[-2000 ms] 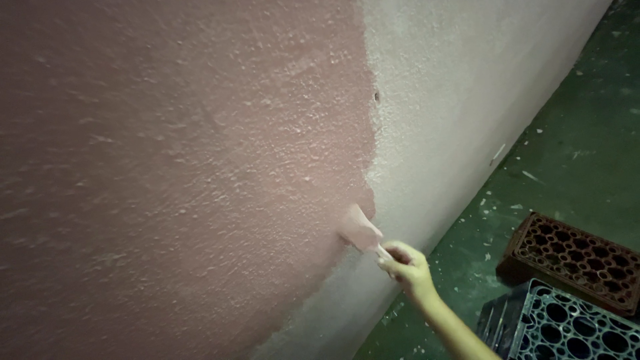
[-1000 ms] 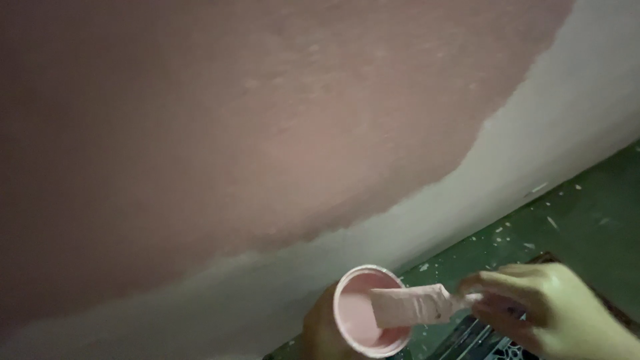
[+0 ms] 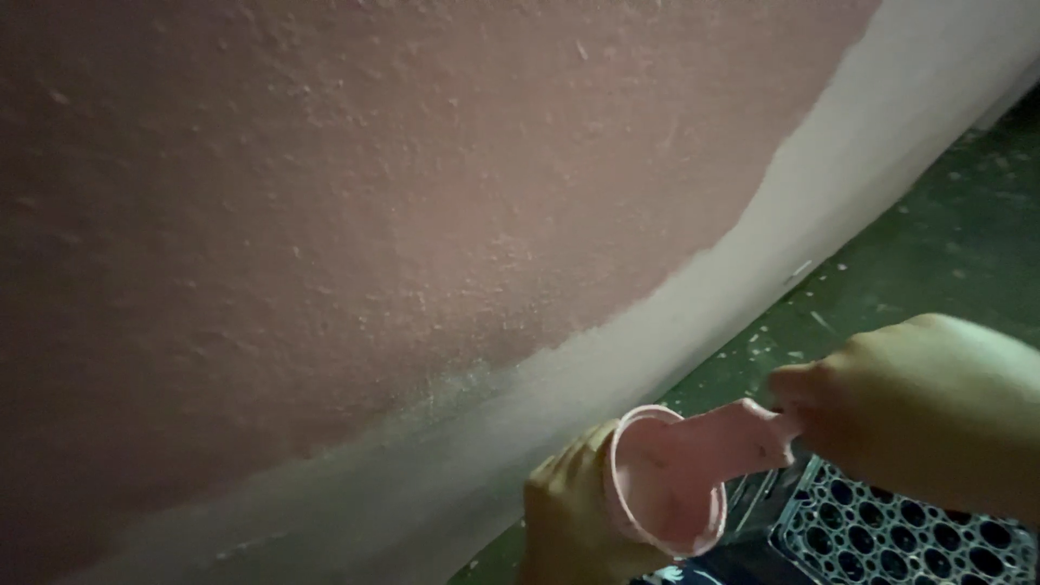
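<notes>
My left hand (image 3: pixel 569 508) grips a round tub (image 3: pixel 624 496) of pink paint at the lower middle, its open mouth tilted toward the camera. A paintbrush (image 3: pixel 739 439) coated in pink is in my right hand (image 3: pixel 877 390), which holds it by the handle; the far end of the brush reaches into the tub over its rim. Behind both hands stands a wall (image 3: pixel 455 203), pink over most of its surface, with a pale unpainted-looking band (image 3: pixel 691 301) along its lower edge and right side.
A dark plastic crate (image 3: pixel 902 528) with a grid of round holes stands below my right hand. The green floor (image 3: pixel 918 244), specked with pale flakes, runs along the foot of the wall.
Two seconds ago my right hand held the brush against the wall near the pink edge; it then came to the tub, where it remains. The tub and my left hand have come into view.
</notes>
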